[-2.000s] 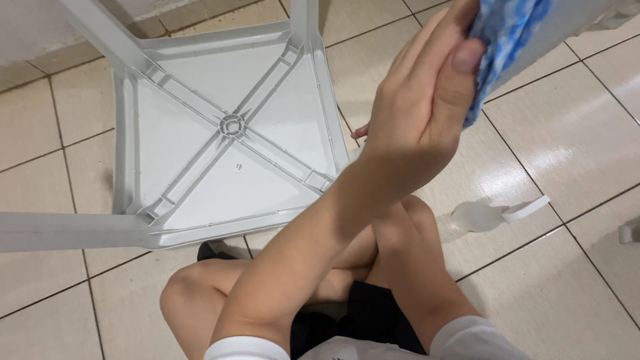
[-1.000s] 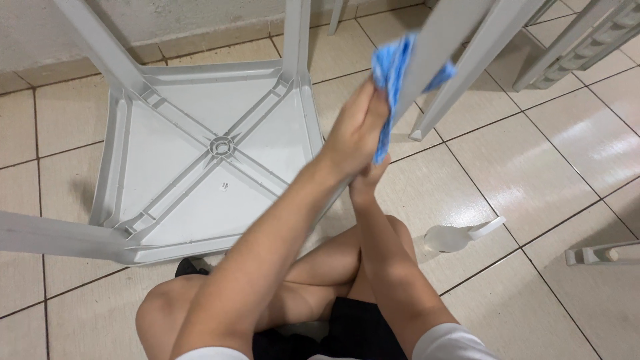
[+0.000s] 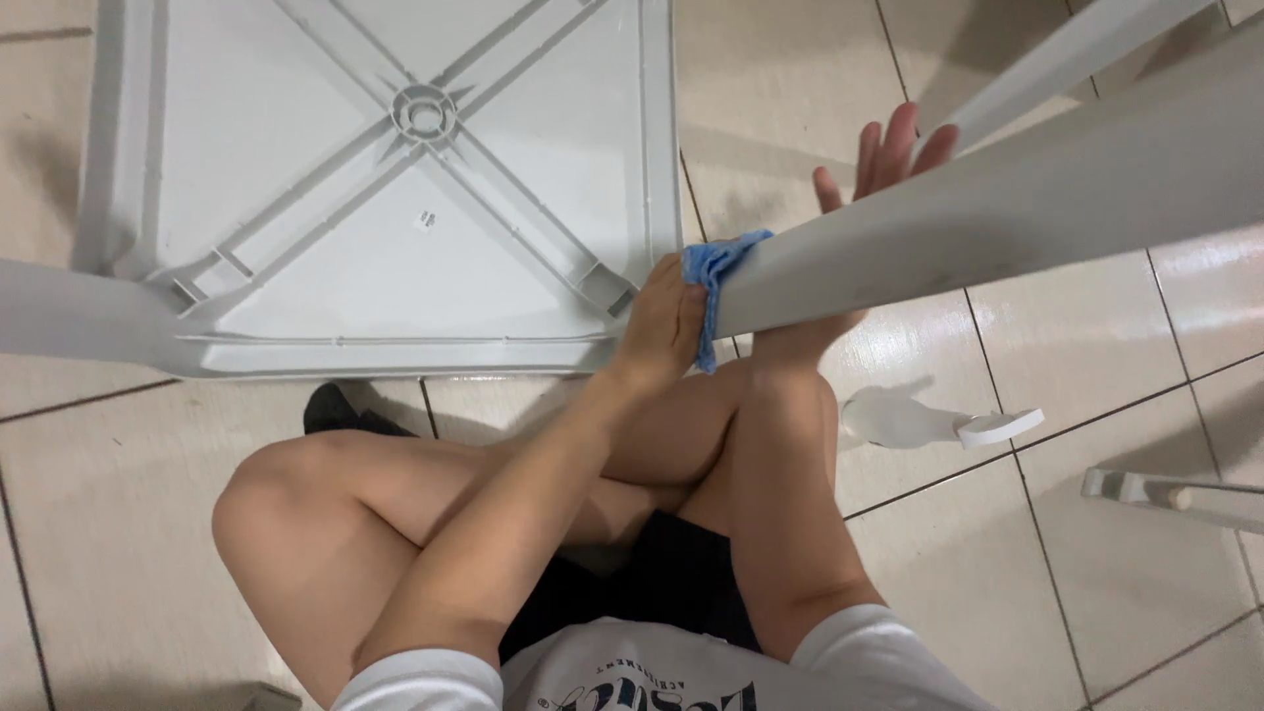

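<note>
A light grey plastic table lies upside down, its ribbed underside (image 3: 326, 197) facing up. A broad plastic table leg (image 3: 968, 207) extends from near its close right corner toward the upper right. My left hand (image 3: 664, 321) holds a crumpled blue cloth (image 3: 713, 281) against the leg's narrow end, by that corner. My right hand (image 3: 889, 163) is behind the leg, its spread fingertips showing above the leg's upper edge; the palm is hidden, so its contact with the leg cannot be told. Another leg (image 3: 79, 311) extends left from the near left corner.
A translucent bottle with a white top (image 3: 899, 420) is on the tiled floor, right of my crossed legs. Farther right is a pale plastic furniture part (image 3: 1165, 491). Another pale leg (image 3: 1066, 74) crosses the upper right. A dark shoe (image 3: 341, 410) is beside the table's near edge.
My left hand and the cloth have moved down the leg toward the table's corner. My right hand, beside the cloth one second ago, now has its fingers spread behind the leg. The view has shifted.
</note>
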